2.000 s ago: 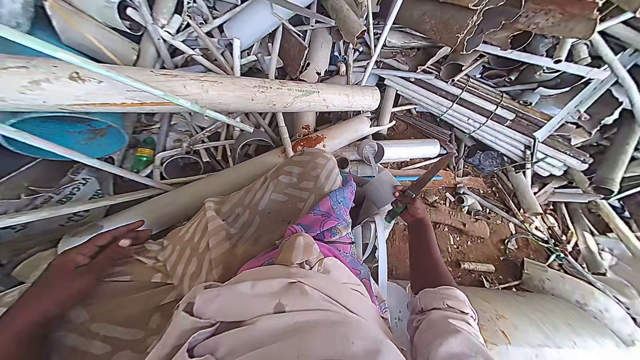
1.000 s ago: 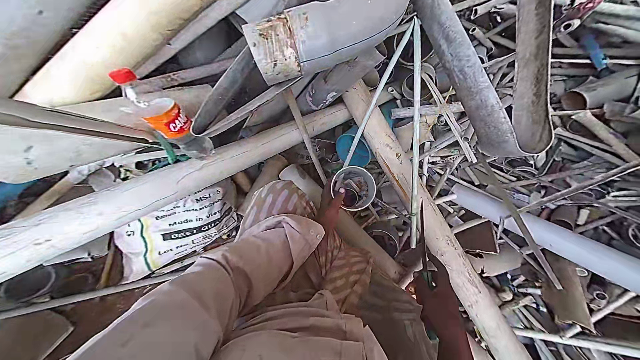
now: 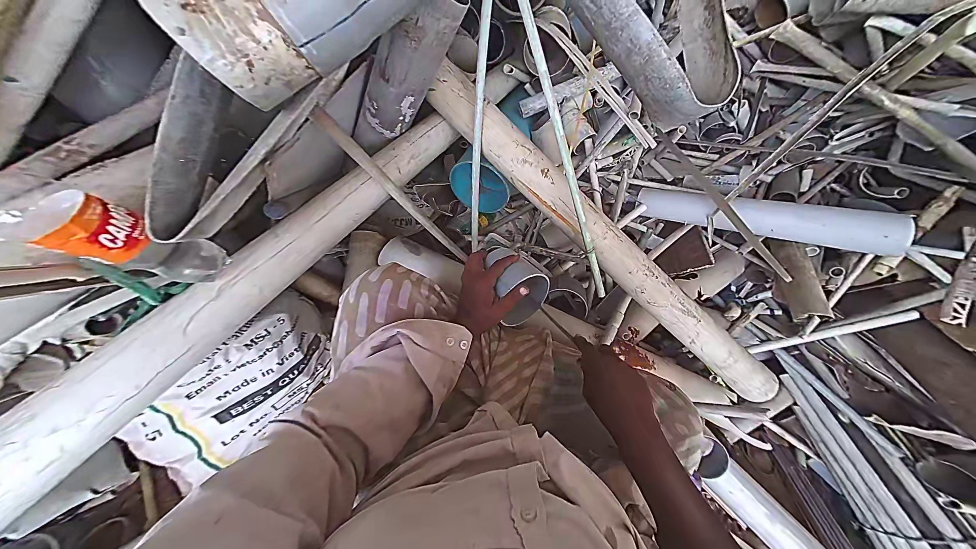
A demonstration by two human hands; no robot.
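Note:
My left hand (image 3: 485,293) grips the rim of a short grey plastic pipe piece (image 3: 526,293), its thumb inside the open end and its fingers around the outer wall. The piece stands over my patterned-cloth-covered lap, its opening tilted up towards me. Just right of it is my right hand (image 3: 610,374), closed on a knife (image 3: 559,326); the thin dark blade points up and left towards the pipe piece. The knife's handle is hidden in the fist. Whether the blade touches the pipe wall I cannot tell.
Long white pipes (image 3: 610,244) cross in front of and beside my knees. A printed sack (image 3: 259,389) and a plastic bottle with an orange label (image 3: 114,236) lie at left. Beyond are a blue pipe piece (image 3: 479,183), thin strips and heaps of scrap pipe.
My left hand, empty two seconds ago, now holds the pipe piece. My right hand, with the knife, has come in close beside it. The view has swung strongly.

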